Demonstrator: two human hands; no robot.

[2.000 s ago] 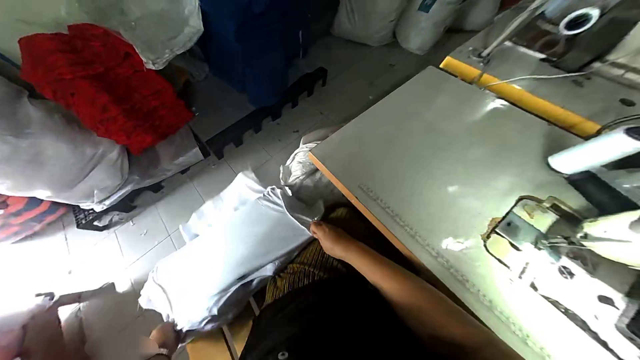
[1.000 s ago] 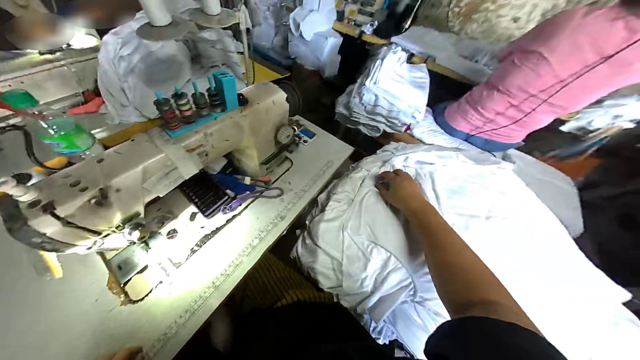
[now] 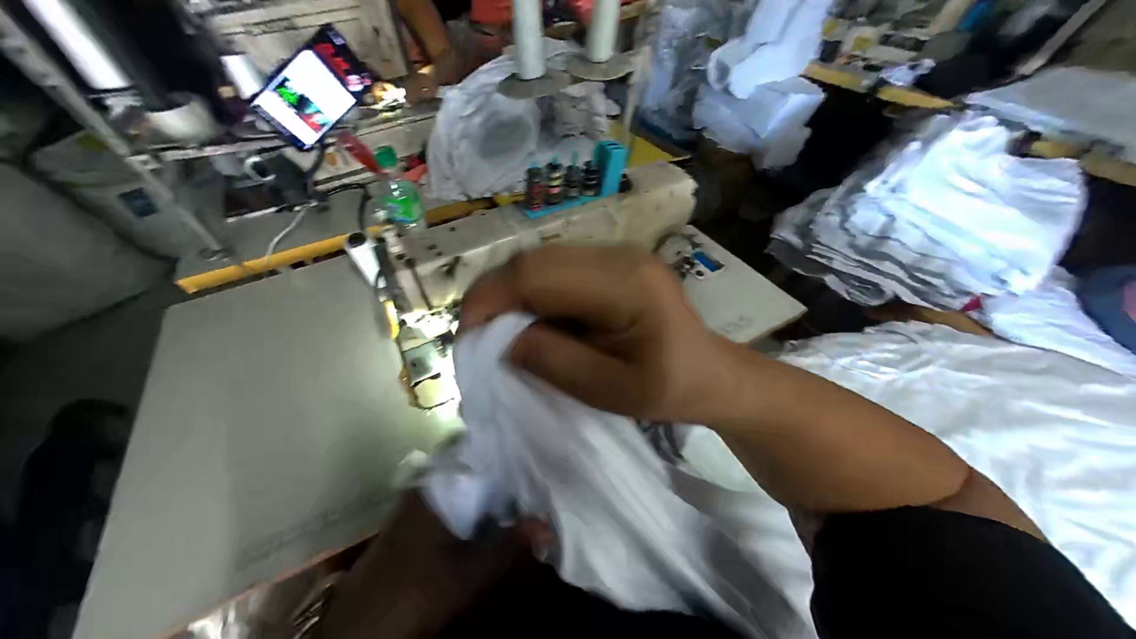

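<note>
My right hand is raised in front of the sewing machine, its fingers closed on a piece of white fabric that hangs down in blurred folds toward my lap. Lower and to its left, my left hand is dark and blurred against the same fabric; its fingers cannot be made out clearly. Behind my hands stands the industrial sewing machine, its lit needle area partly hidden by my right hand. A large heap of white fabric lies on the right.
The machine table spreads to the left. Small bobbins or bottles in a blue holder sit on the machine. Behind are a plastic bottle, a lit screen and thread cones. More folded white fabric is stacked at right.
My right hand has moved off the white heap and is now raised with white fabric in it. My left hand has come up to the fabric. The view has turned left.
</note>
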